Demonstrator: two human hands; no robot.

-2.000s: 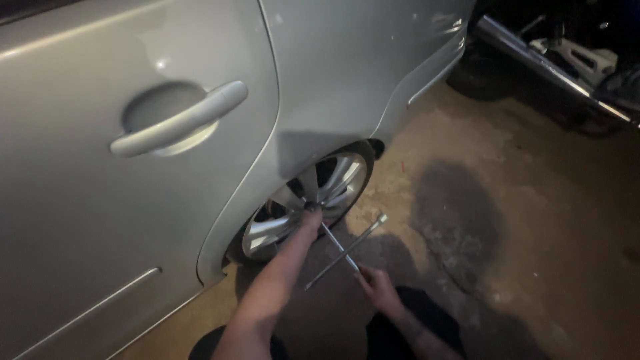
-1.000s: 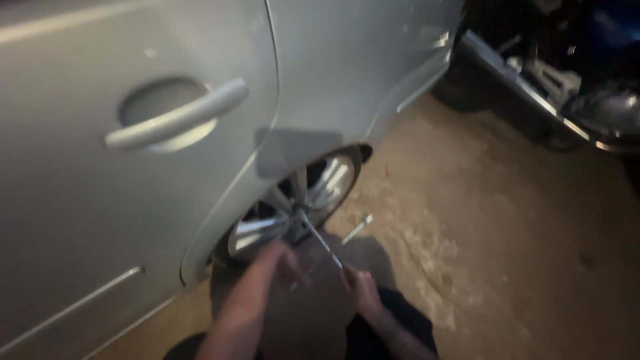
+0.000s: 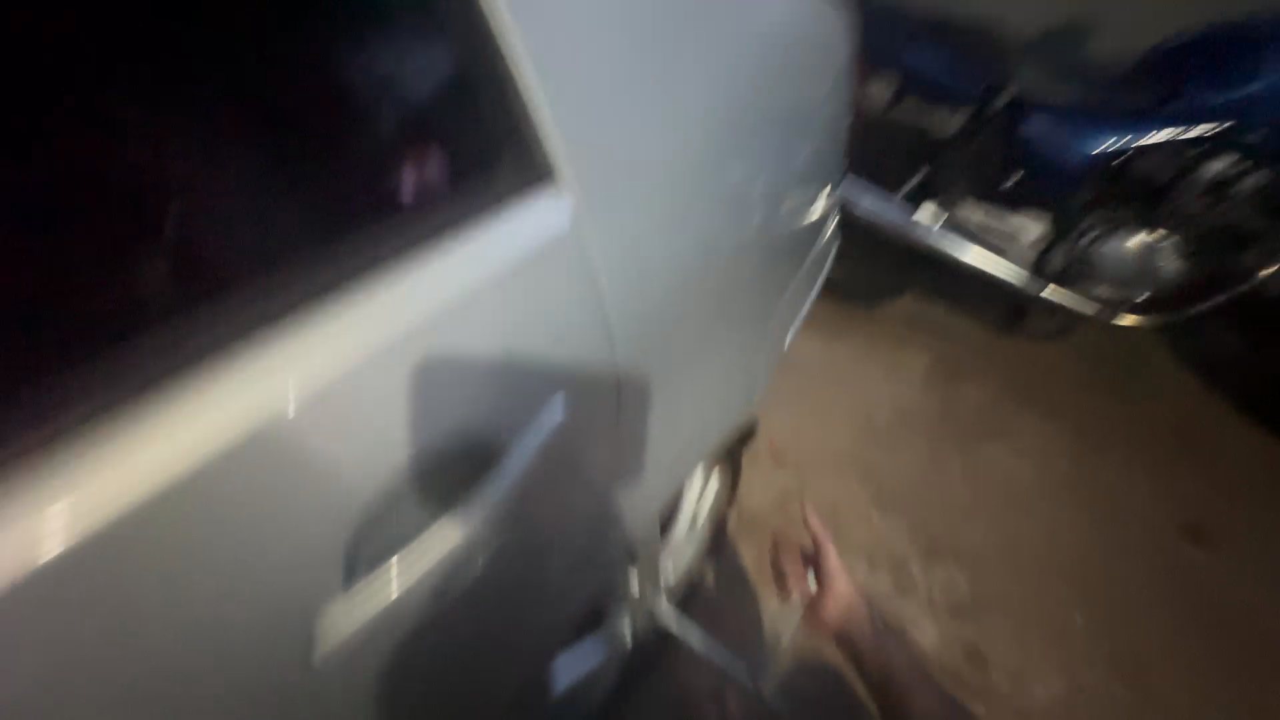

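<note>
The view is heavily blurred. My right hand [image 3: 825, 585] is at the lower right of the wheel, above the ground, its thumb and fingers apart. A small pale spot shows between them; whether it is an object or lies behind cannot be told. Left of this hand, a metal cross-shaped lug wrench [image 3: 700, 640] appears low in front of the silver alloy wheel [image 3: 695, 515], its arms smeared by blur. Contact between wrench and wheel is unclear. My left hand is not visible.
The silver car's door [image 3: 200, 580] fills the left, with its handle [image 3: 440, 550] and a dark window [image 3: 240, 150] above. A motorcycle [image 3: 1110, 240] with a long chrome pipe stands at upper right. Brown ground [image 3: 1000, 480] lies between.
My right hand has come off the lug wrench and its fingers are spread. My left hand has gone out of view. The view has shifted strongly, now taking in the car window.
</note>
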